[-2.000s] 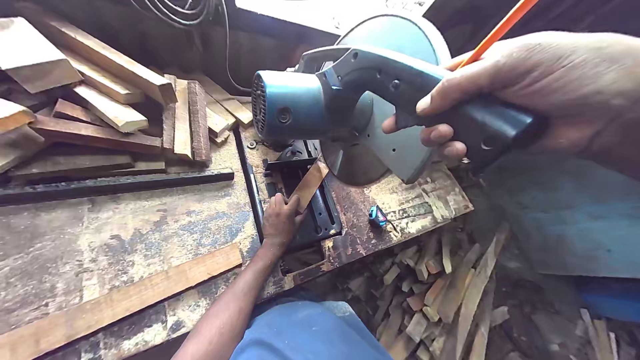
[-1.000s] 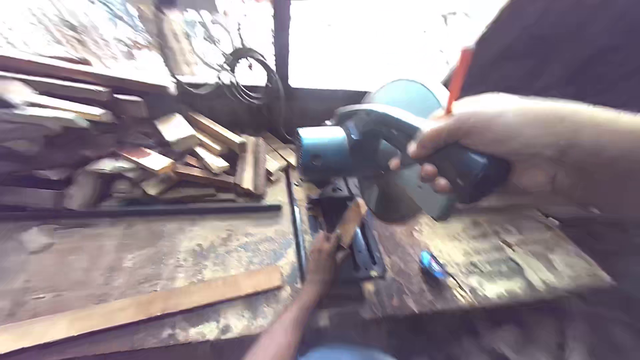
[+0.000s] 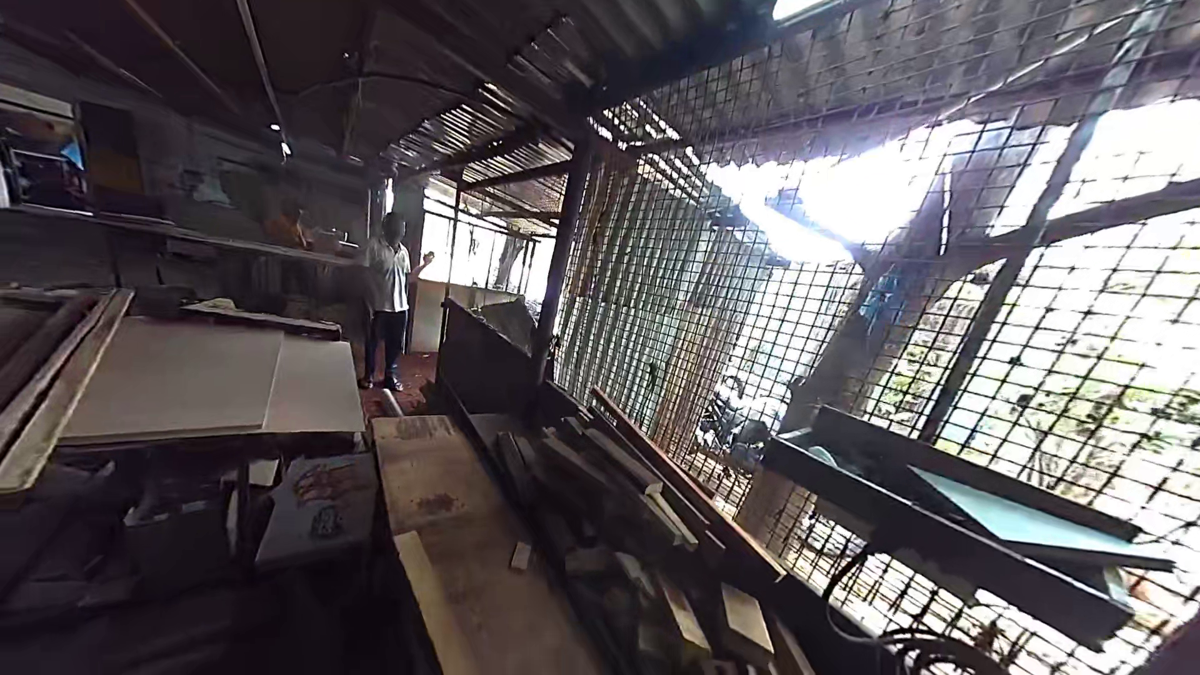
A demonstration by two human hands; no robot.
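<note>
Neither of my hands shows in the head view, so what they hold is hidden. The circular saw is out of the picture too. Below me runs a long wooden workbench (image 3: 469,572) with a plank (image 3: 428,600) along its left edge and a small wood block (image 3: 520,556) on top. Wood offcuts (image 3: 600,478) lie piled beside the bench, against the wire mesh wall (image 3: 722,319). Coils of black cable (image 3: 923,647) hang at the lower right.
A person (image 3: 389,291) stands at the far end near an opening. Pale boards (image 3: 187,384) lie on a table at the left, with wooden frame pieces (image 3: 66,384) beside them. A dark trough-like shelf (image 3: 947,530) is fixed at the mesh on the right.
The view has swung up and away from the saw and the bench top. Both hands, the circular saw and the held wood piece were in sight before and are now out of view.
</note>
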